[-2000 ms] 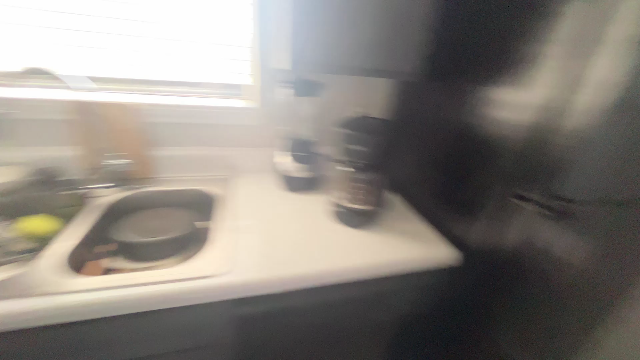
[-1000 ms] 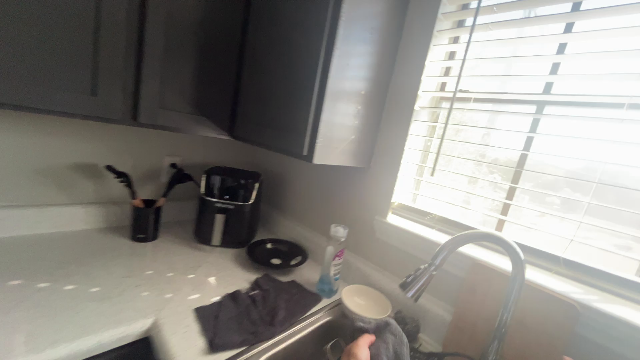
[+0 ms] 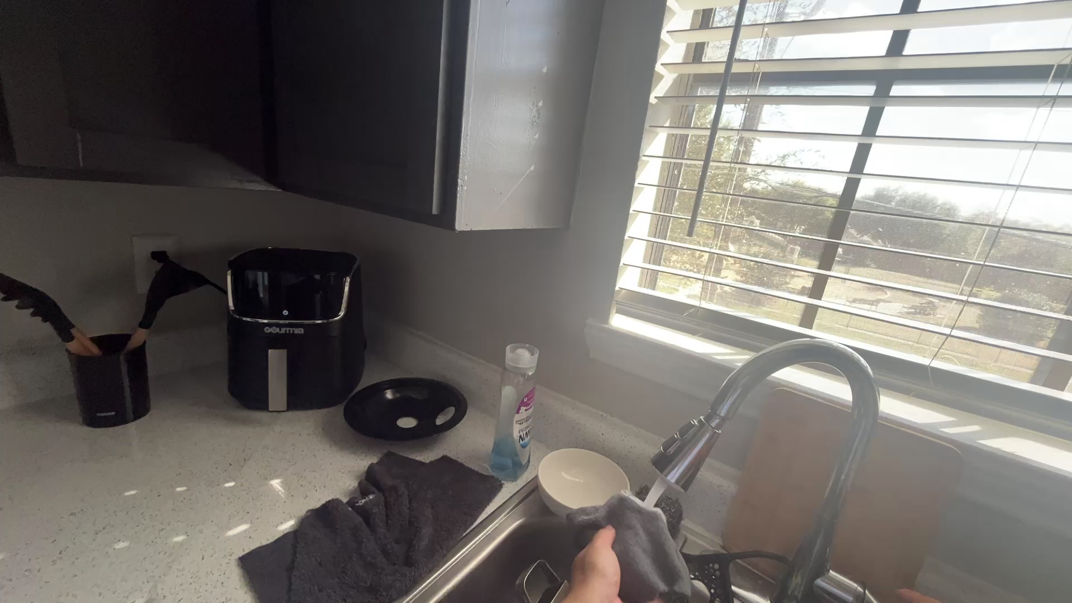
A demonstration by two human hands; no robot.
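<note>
My left hand (image 3: 595,569) grips a wet grey cloth (image 3: 641,544) over the stainless steel sink (image 3: 511,536). Water runs onto the cloth from the chrome pull-down faucet (image 3: 691,448). Only a sliver of my right hand (image 3: 914,596) shows at the bottom edge, right of the faucet base; what it touches is hidden. A white bowl (image 3: 584,479) rests tilted at the sink's back left corner, behind the cloth. Beside the bowl, a clear bottle of blue dish soap (image 3: 513,419) stands on the counter.
A dark towel (image 3: 381,528) lies crumpled left of the sink. Behind it are a black plate (image 3: 405,409), a black air fryer (image 3: 293,335) and a utensil holder (image 3: 110,381). A wooden cutting board (image 3: 837,486) leans behind the faucet. Dark utensils (image 3: 724,569) lie in the sink.
The view has swung from the counter beyond the sink to the corner with the air fryer. Since one second ago, the cloth has come under the faucet, where water now runs.
</note>
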